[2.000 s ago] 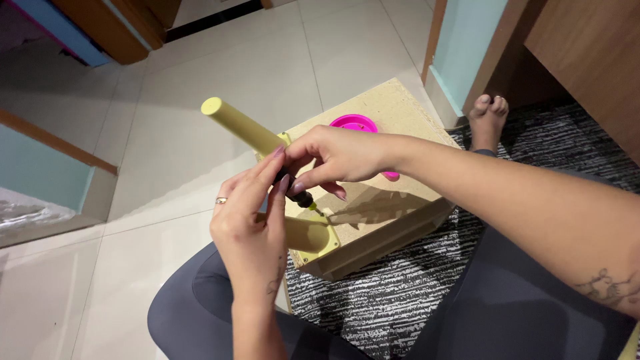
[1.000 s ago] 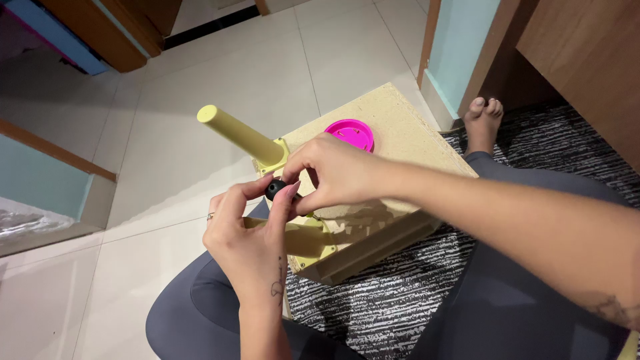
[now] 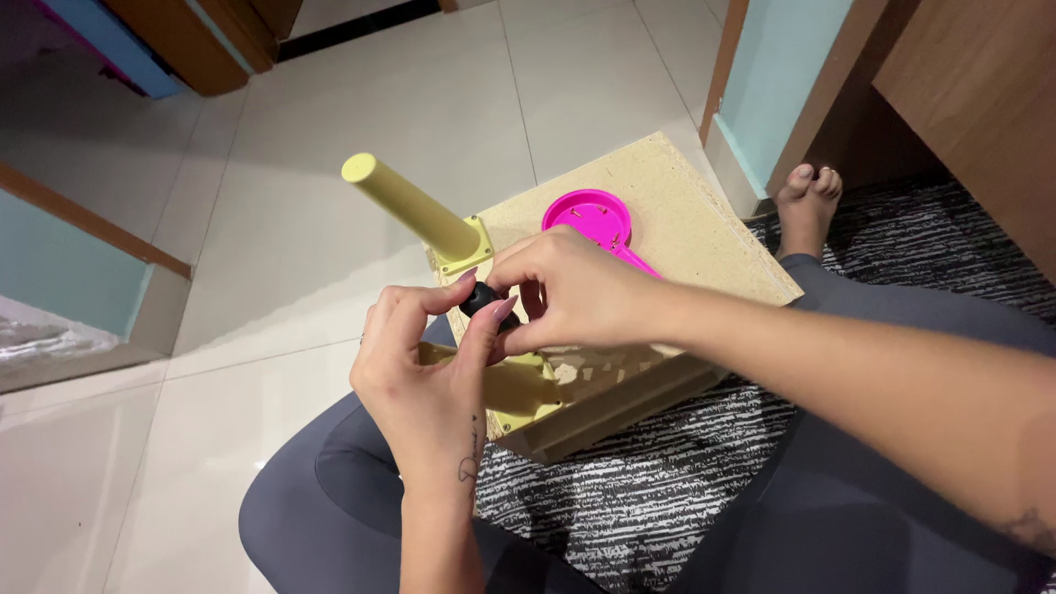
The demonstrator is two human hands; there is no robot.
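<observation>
A small black handle (image 3: 479, 299), perhaps a stubby screwdriver's, is pinched between the thumb and finger of my left hand (image 3: 421, 351). My right hand (image 3: 565, 289) also has its fingers on it from the right, and they hide part of it. Below the hands is a particleboard box (image 3: 685, 223). One yellow round leg (image 3: 417, 206) stands on it by a square plate with screws. A second yellow leg (image 3: 520, 384), nearer me, is partly hidden by my left hand. Behind my right hand lies a magenta dish with a handle (image 3: 587, 216), holding several small screws.
Under the box and my legs lies a black and white patterned rug (image 3: 627, 495). Light floor tiles (image 3: 330, 190) spread to the left and behind. My bare foot (image 3: 807, 210) rests right of the box, near a wall corner and a wooden panel (image 3: 982, 107).
Two seconds ago the black tool pointed down at the near leg's plate; both hands have since lifted it off and turned it. Since one second ago the hands have moved little.
</observation>
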